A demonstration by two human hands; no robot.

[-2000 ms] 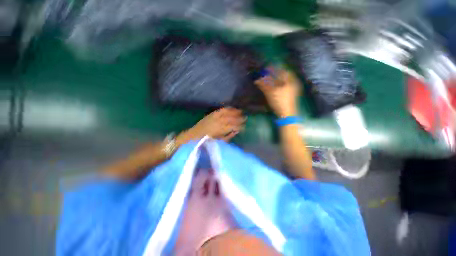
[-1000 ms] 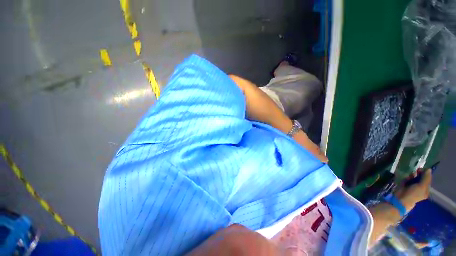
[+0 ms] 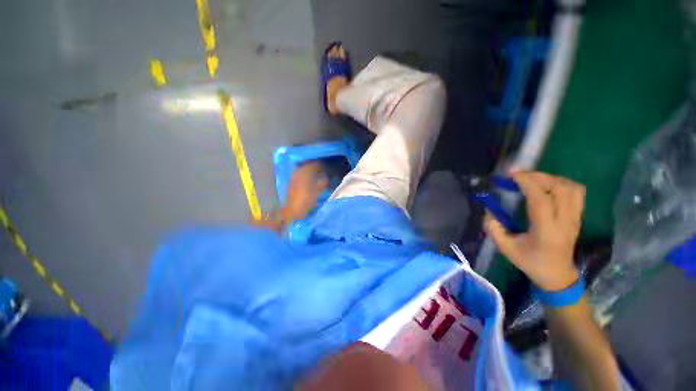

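Note:
My right hand (image 3: 546, 229), with a blue wrist strap, is at the bench edge on the right. It holds the blue-handled nippers (image 3: 500, 211) between thumb and fingers, with the handles spread. My left hand (image 3: 307, 191) is low beside my leg, blurred, over the blue plastic stool (image 3: 284, 164). Its fingers are not clear, so I cannot tell whether it grips the stool.
The green bench top (image 3: 610, 99) with its pale edge runs down the right side. A clear plastic bag (image 3: 660, 191) lies on it. Another blue stool (image 3: 523, 72) stands below the bench. Yellow lines (image 3: 238, 153) mark the grey floor; a blue bin (image 3: 57, 355) is at bottom left.
The view has swung from the trays to the floor and stool. My left hand has come down to the stool. My right hand has moved back from the trays to the bench edge with the nippers.

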